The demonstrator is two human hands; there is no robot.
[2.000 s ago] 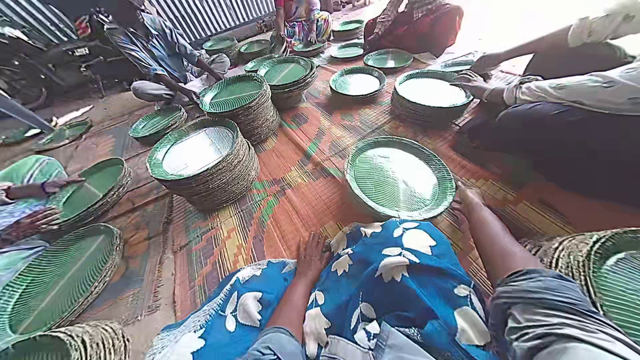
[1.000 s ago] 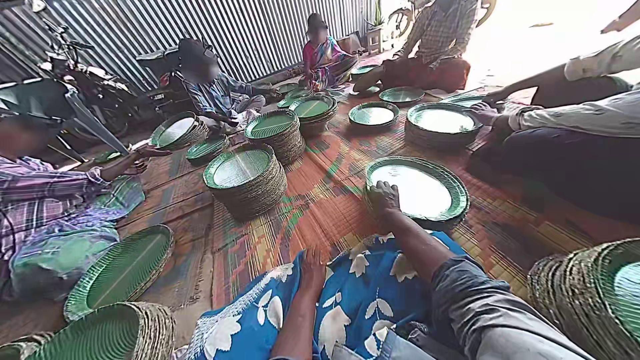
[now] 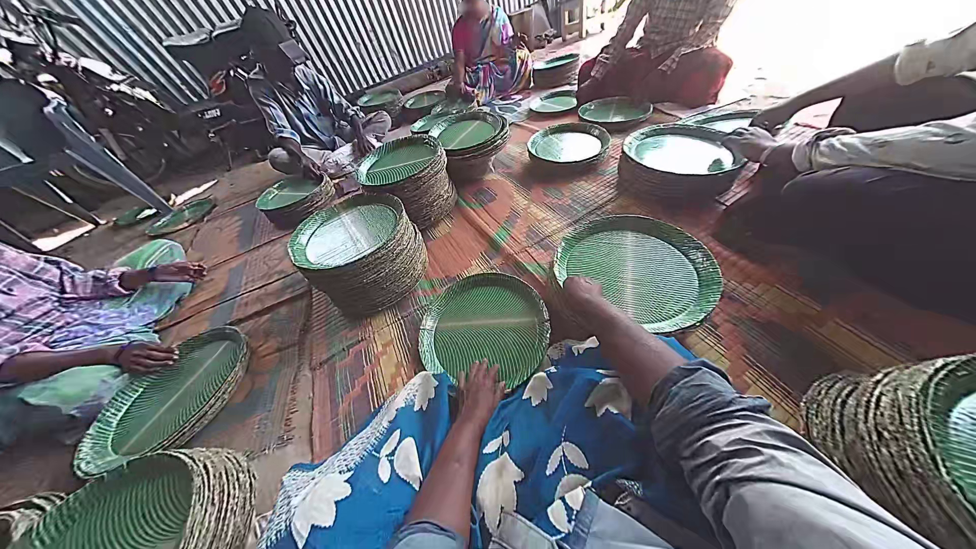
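My left hand (image 3: 480, 393) lies with spread fingers on the near rim of a round green leaf-pattern plate (image 3: 485, 328), which rests on the mat at the edge of the blue floral cloth (image 3: 496, 473) over my lap. My right hand (image 3: 583, 297) is at the left rim of a larger green plate (image 3: 640, 271) to the right; its fingers are bunched at the rim, and their grip is partly hidden. A tall stack of such plates (image 3: 362, 255) stands on the mat, ahead and to the left.
The woven mat (image 3: 488, 229) bears more plate stacks, at the far middle (image 3: 408, 179), beside a co-worker's hands at right (image 3: 679, 160), and near me at lower right (image 3: 877, 427) and lower left (image 3: 213, 496). Several people sit around. A chair and motorcycles stand at the far left.
A separate smaller plate now lies under my left hand, which rested on the cloth before. My right hand has moved from the plate's surface to its left rim. The view has shifted.
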